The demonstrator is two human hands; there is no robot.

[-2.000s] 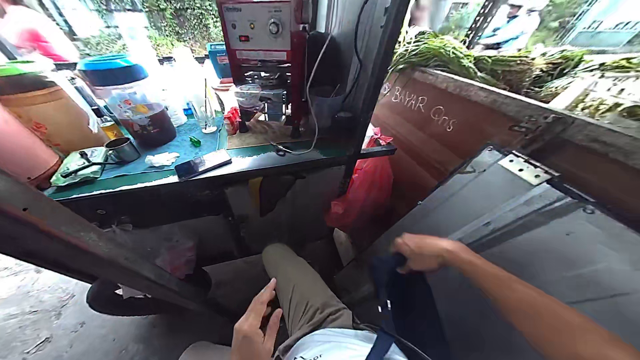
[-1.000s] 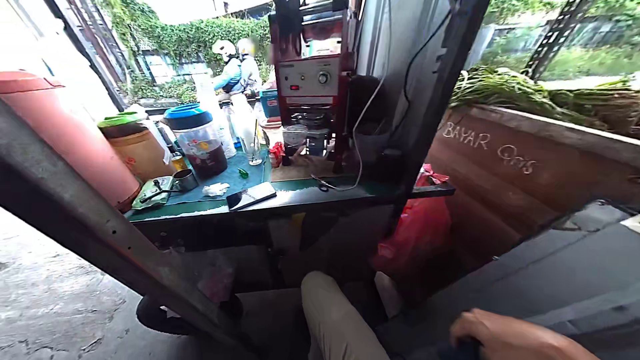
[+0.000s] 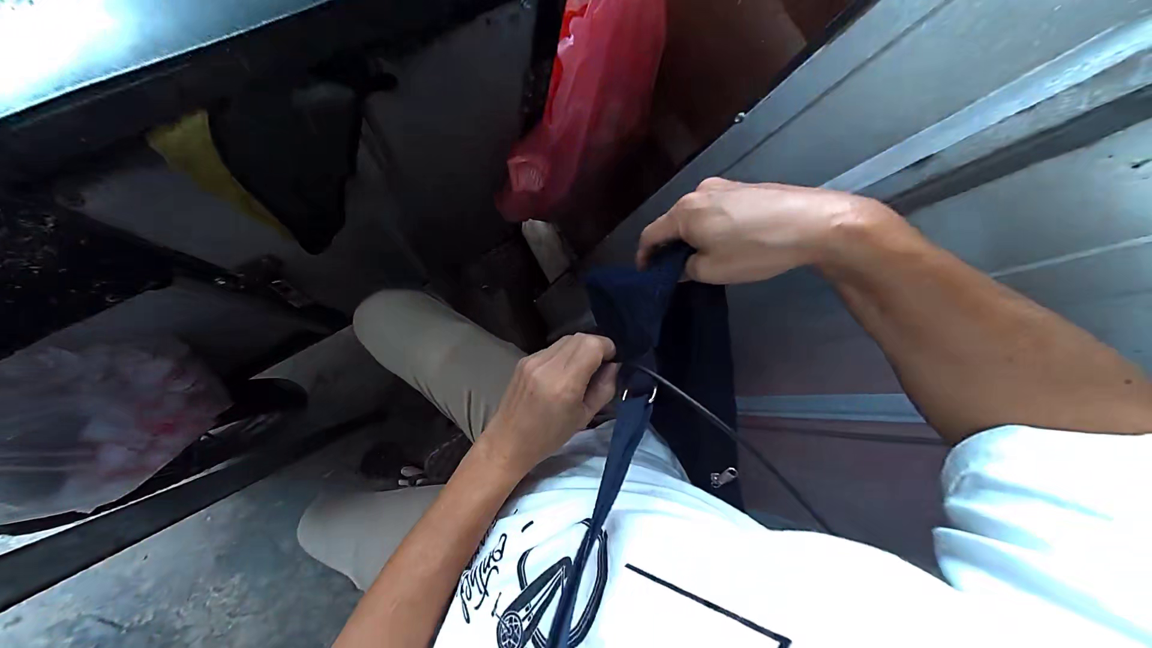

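A navy fabric bag (image 3: 693, 360) with a strap and a zipper hangs at my right side, against the grey metal panel. My right hand (image 3: 733, 229) grips the upper edge of its cloth. Lower and to the left, my left hand (image 3: 562, 382) pinches the near edge of the bag beside a small metal ring (image 3: 639, 394). The navy strap (image 3: 621, 441) runs down across my white shirt. A thin black cable (image 3: 729, 432) comes from near my left fingers and passes over the bag. The inside of the bag is hidden.
A red plastic bag (image 3: 594, 108) hangs ahead, near the grey metal panel (image 3: 990, 117). At the left are a clear plastic bag (image 3: 108, 414), a dark metal bar (image 3: 162, 513) and a yellow-and-black cloth (image 3: 216, 171) under the counter (image 3: 135, 36).
The view has tilted down steeply from the counter. My left hand, apart from the bag two seconds ago and out of sight one second ago, now grips the navy bag too.
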